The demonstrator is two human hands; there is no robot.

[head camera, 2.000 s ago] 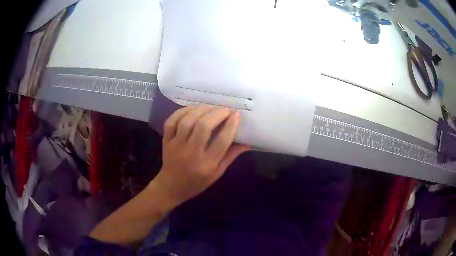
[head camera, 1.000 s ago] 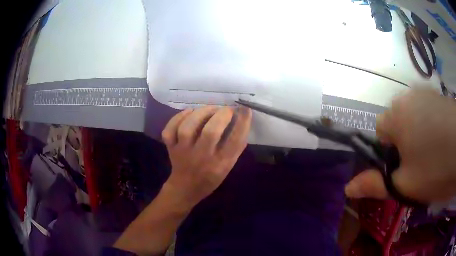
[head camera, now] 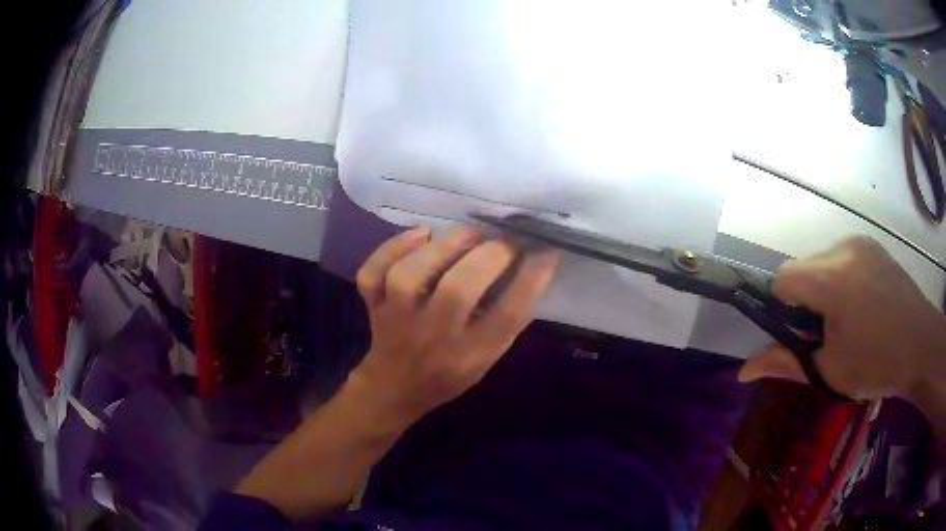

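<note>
The garment panel (head camera: 467,114) lies pale side up on the white table, its lower edge over the table's front edge. Two parallel stitch rows run across its lower part. My left hand (head camera: 451,306) lies on the panel's lower edge just below the rows, fingers bent and pressing on the cloth. My right hand (head camera: 856,316) holds the black shears (head camera: 622,252) by the handles. Their blades point left, with the tips at the stitch rows beside my left fingertips. Whether the blades are through the cloth is hard to tell.
A grey ruler strip (head camera: 223,174) edges the table. Brown-handled scissors (head camera: 921,156) lie at the far right, beside metal machine parts under glare. Red crates (head camera: 213,322) with purple and white scraps stand below the table. My dark clothing is below the panel.
My right hand has come in from the right with the shears, and the blades now lie further along the stitch rows. My left hand stays on the panel. The view has shifted slightly.
</note>
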